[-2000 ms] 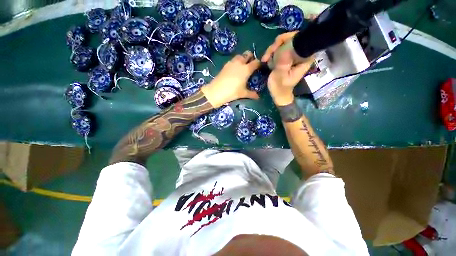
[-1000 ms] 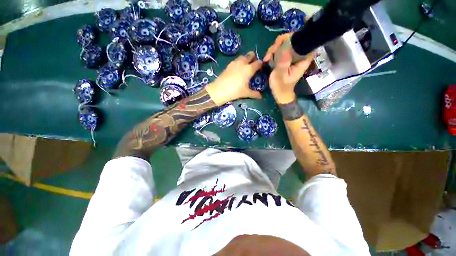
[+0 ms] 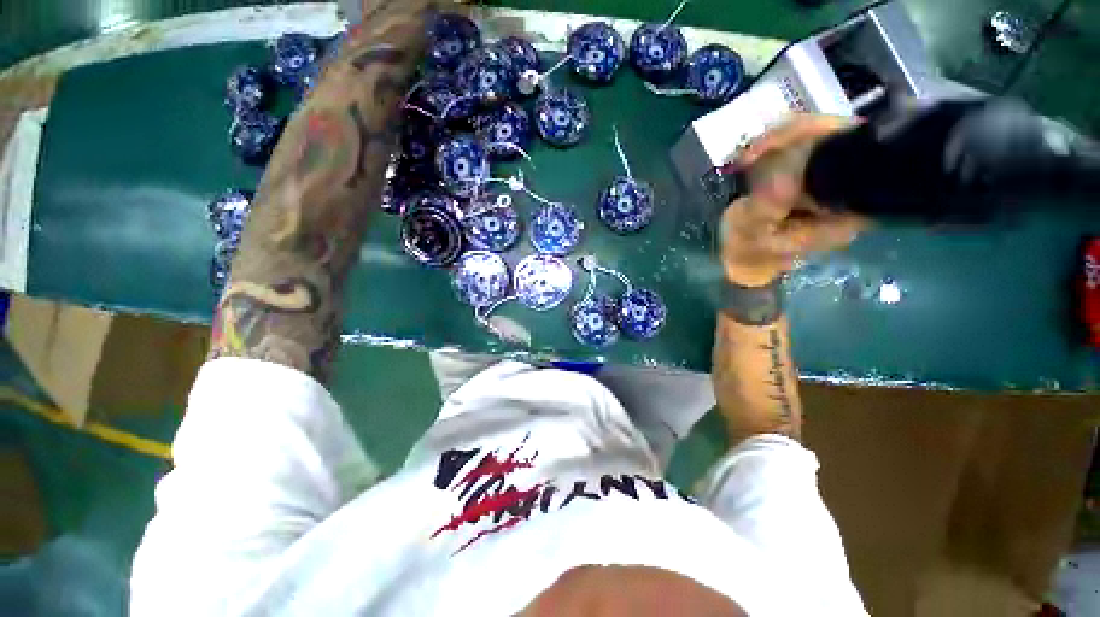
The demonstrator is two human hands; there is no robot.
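My right hand (image 3: 784, 199) is closed around the powered screwdriver (image 3: 917, 163), blurred, its long black body tilted out to the right. It is at the near side of the silver-white screw feeder (image 3: 772, 115); the driver tip cannot be made out. My left forearm reaches over the left of the pile to the top edge, and my left hand is cut off by the picture's edge. One blue-and-white patterned unit (image 3: 626, 205) lies alone on the green bench (image 3: 145, 193), its white cord pointing away from me.
Several more patterned units (image 3: 561, 117) lie piled at the centre and left. Two units (image 3: 641, 312) lie near the front edge. A red pack (image 3: 1090, 289) is at the far right. Cardboard (image 3: 941, 482) is below the bench edge.
My left hand has let go of the unit and moved away past the top edge. My right hand and the screwdriver have moved right, the driver tilting over. The feeder appears turned.
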